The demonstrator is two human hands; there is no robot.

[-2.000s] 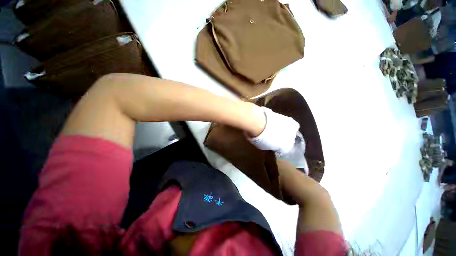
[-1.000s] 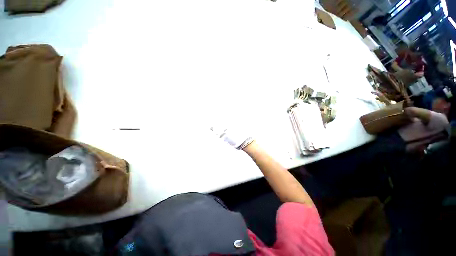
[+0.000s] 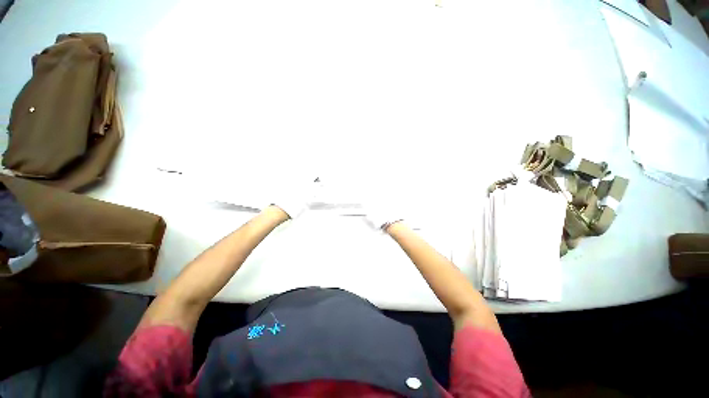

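White paper (image 3: 338,208) lies in front of me, its edge or fold showing as a thin grey line between my hands. My left hand (image 3: 301,202), in a white glove, is at the left end of that line. My right hand (image 3: 378,214), also white-gloved, is at its right end. Both gloves blend into the bright white surface, so fingers and grip cannot be made out. A brown bag (image 3: 101,237) lies open at the left table edge, cut off by the frame, with grey-white filling showing in its mouth.
Folded brown bags (image 3: 58,109) are piled at the upper left. A stack of white cards (image 3: 529,241) stands at the right near the table edge, beside bundled khaki straps (image 3: 587,194). Large white sheets (image 3: 668,128) lie far right. Another brown bag (image 3: 689,256) shows at the right rim.
The view has swung back from the right. My left hand has come into view beside my right one over the white paper. The filled bag now sits further left, partly cut off.
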